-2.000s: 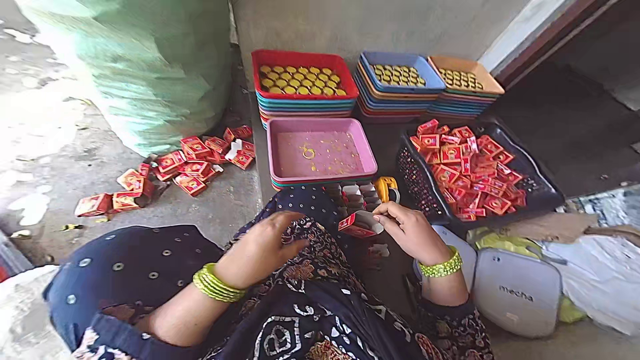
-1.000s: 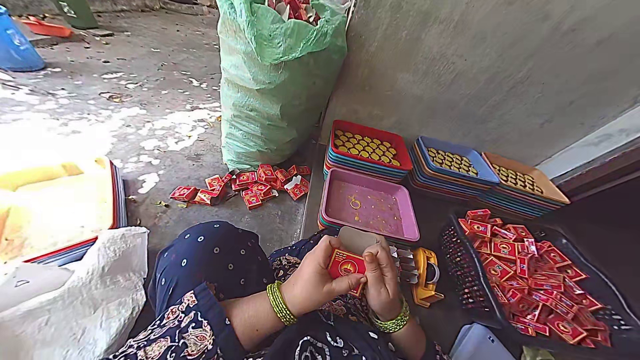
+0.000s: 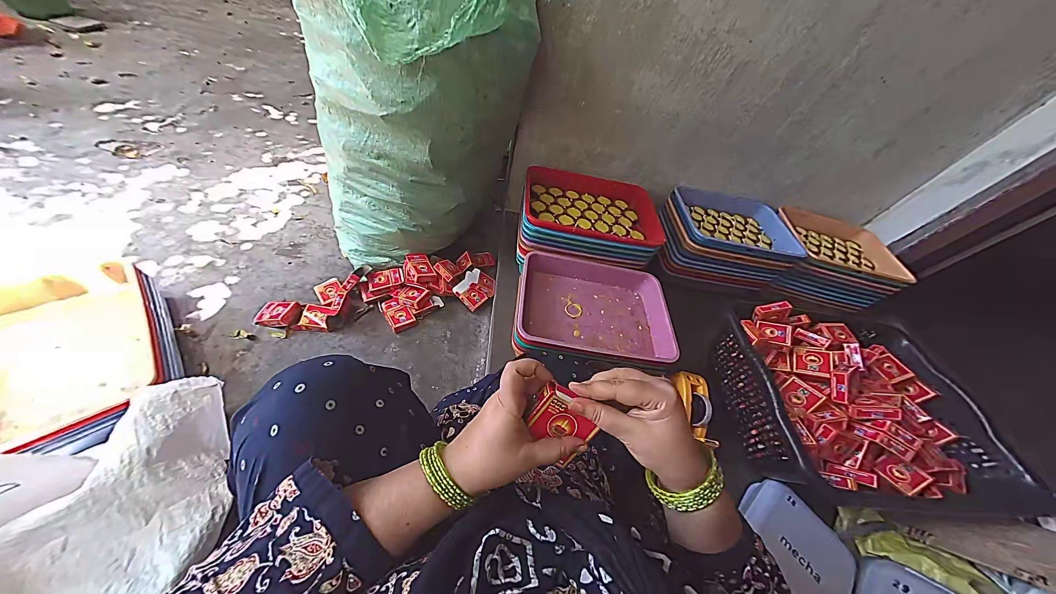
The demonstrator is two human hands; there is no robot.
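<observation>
Above my lap, my left hand (image 3: 507, 425) grips a small red cardboard box (image 3: 563, 419) by its side. The fingers of my right hand (image 3: 643, 412) press on the top end of the same box, which is tilted. Just beyond my hands is a pink plastic tray (image 3: 594, 305) on a stack, with a yellow ring and crumbs in it. A yellow tape dispenser or similar tool (image 3: 695, 403), partly hidden, lies beside my right hand. To the right, a black plastic basket (image 3: 742, 404) holds a heap of red boxes (image 3: 858, 404).
Stacked trays, topped by a red tray (image 3: 577, 186), a blue tray (image 3: 742, 210) and an orange tray (image 3: 850, 235), hold round yellow-topped pieces by the wall. A green sack (image 3: 412, 148) stands behind scattered red boxes (image 3: 396, 289). More trays (image 3: 153, 330) and a white sack (image 3: 157, 478) are at left.
Two seconds ago the box was by my right hand and my left hand was apart from it; now both hands are on it. Its raised flap of a second ago is folded down. The view has shifted.
</observation>
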